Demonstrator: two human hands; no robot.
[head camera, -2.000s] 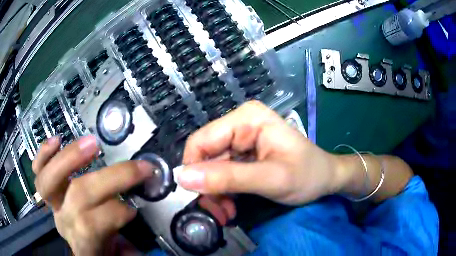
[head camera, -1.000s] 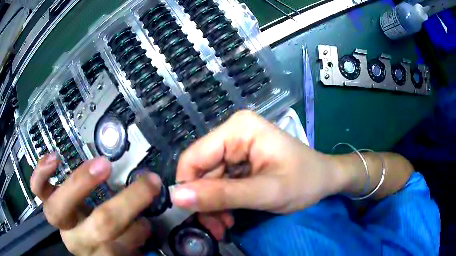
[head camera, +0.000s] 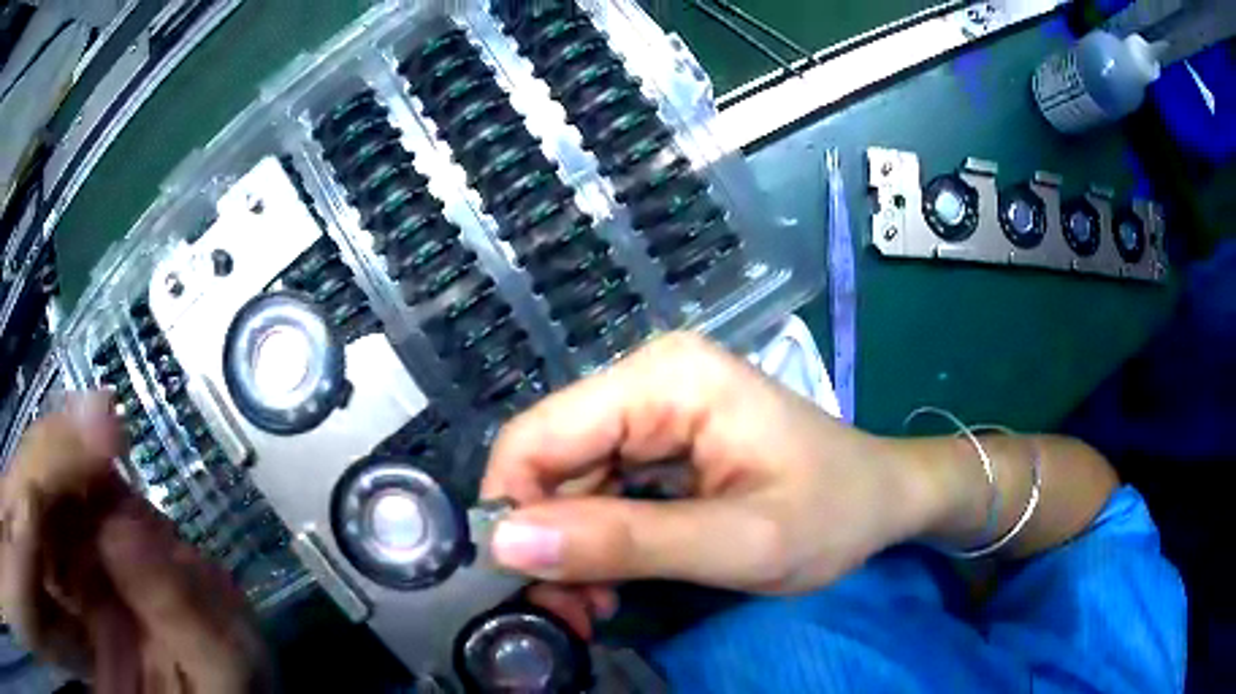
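Note:
A grey metal carrier fixture (head camera: 273, 477) is held tilted over the tray, its lower end cut off by the picture's edge. Three round speaker drivers with black rims show in its seats, the middle one (head camera: 396, 526) beside my right fingertips. My right hand (head camera: 691, 475) grips the fixture's edge between thumb and fingers; its other fingers are partly hidden under the plate. My left hand (head camera: 115, 569) is off the fixture at the far left, blurred and holding nothing visible. A clear blister tray (head camera: 779, 278) with columns of black drivers lies behind the fixture.
A spare fixture (head camera: 990, 248) with four drivers lies at right on the green surface. Slim bluish tweezers (head camera: 842, 298) lie between it and the tray. A white squeeze bottle (head camera: 1095, 84) stands at upper right. A white piece (head camera: 800, 363) lies by the tray corner. A pale rail runs behind.
My left hand has come off the middle driver and moved left. The fixture has shifted and now shows more fully. My right hand has stayed on its edge.

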